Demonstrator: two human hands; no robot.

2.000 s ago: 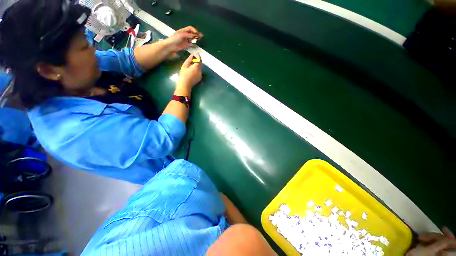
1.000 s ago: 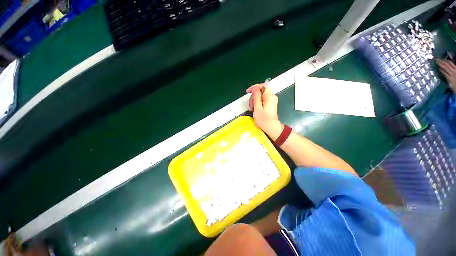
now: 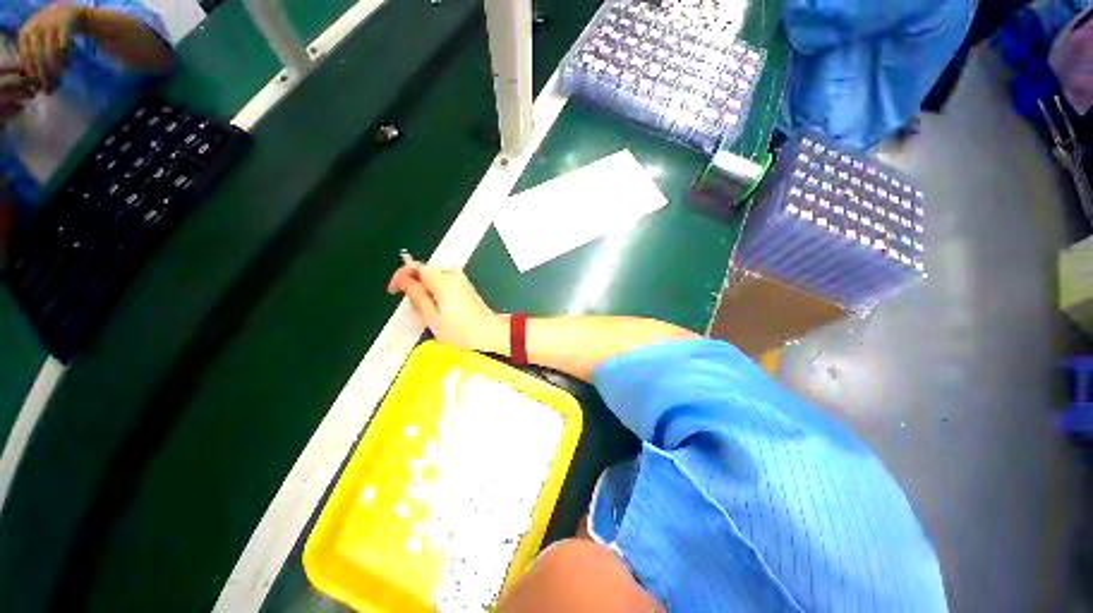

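My right hand (image 3: 450,307), with a dark red wrist strap (image 3: 518,339), rests over the white edge strip just above the yellow tray. Its fingers are closed on a slim silver tool, which looks like tweezers (image 3: 406,256); only its small tip shows above the fingers. The yellow tray (image 3: 332,533) lies on the green bench below the hand. Small white pads (image 3: 497,455) are heaped along its right side, with a few loose ones on the left; glare hides their detail. My left hand is not in view.
White sheet (image 3: 580,211) lies beyond my hand. Blister trays (image 3: 665,78) and a wire spool (image 3: 731,176) are at the back; more stacked trays (image 3: 833,228) stand right. A white post (image 3: 509,84) rises from the strip. Conveyor (image 3: 240,311) carries a dark unit (image 3: 387,133). A person handles a black tray (image 3: 102,216).
The view has swung from the neighbouring worker on the left to the right side. My right hand, seen only at the edge at first, now shows fully. The tray appears rotated by the camera turn.
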